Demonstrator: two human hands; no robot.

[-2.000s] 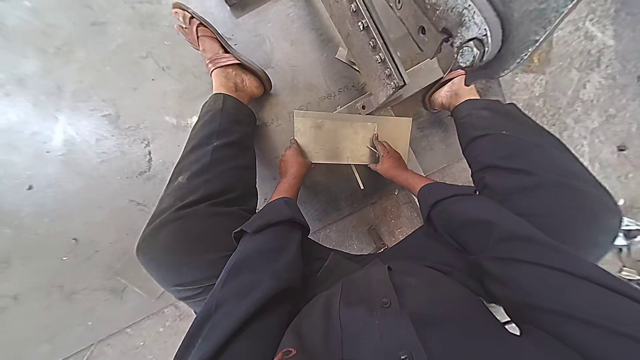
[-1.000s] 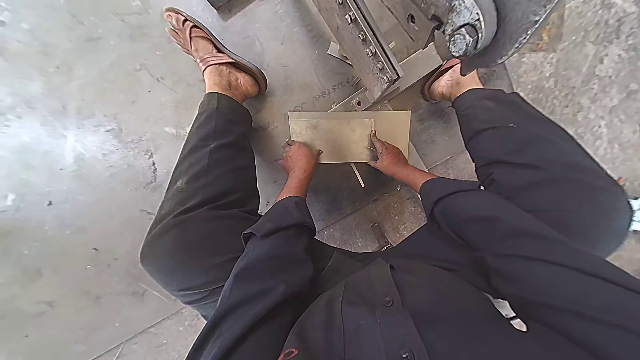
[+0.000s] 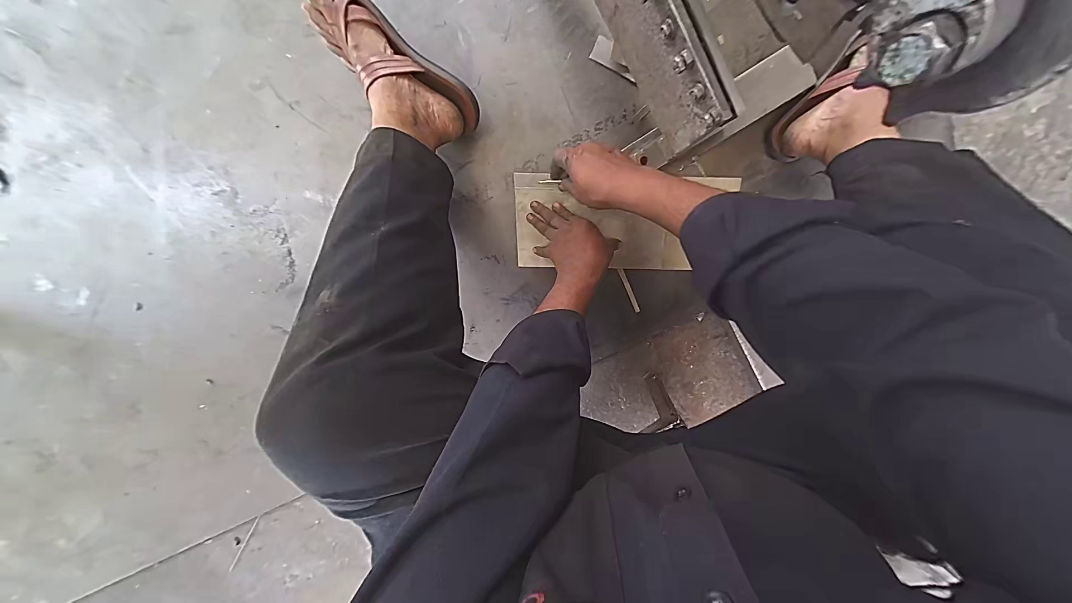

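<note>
A flat rectangular metal sheet (image 3: 645,230) lies on the grey floor plate between my legs. My left hand (image 3: 574,243) rests on it palm down, fingers spread, near its left part. Across the sheet's upper edge reaches my right hand (image 3: 590,174), its fingers closed on a thin pointed tool (image 3: 548,182) whose tip touches the sheet near the top left corner; the kind of tool is not clear. From under the sheet's lower edge a narrow pale strip (image 3: 629,291) sticks out. My right forearm hides part of the sheet.
Beyond the sheet stands a heavy metal machine part with a bolted bar (image 3: 670,63). A small scrap plate (image 3: 611,57) lies left of it. My sandalled feet are at the upper left and upper right. A metal bracket (image 3: 662,402) lies close to my lap.
My right hand has moved left from the sheet's right part to its upper left, now with a thin tool. My left hand has opened flat on the sheet.
</note>
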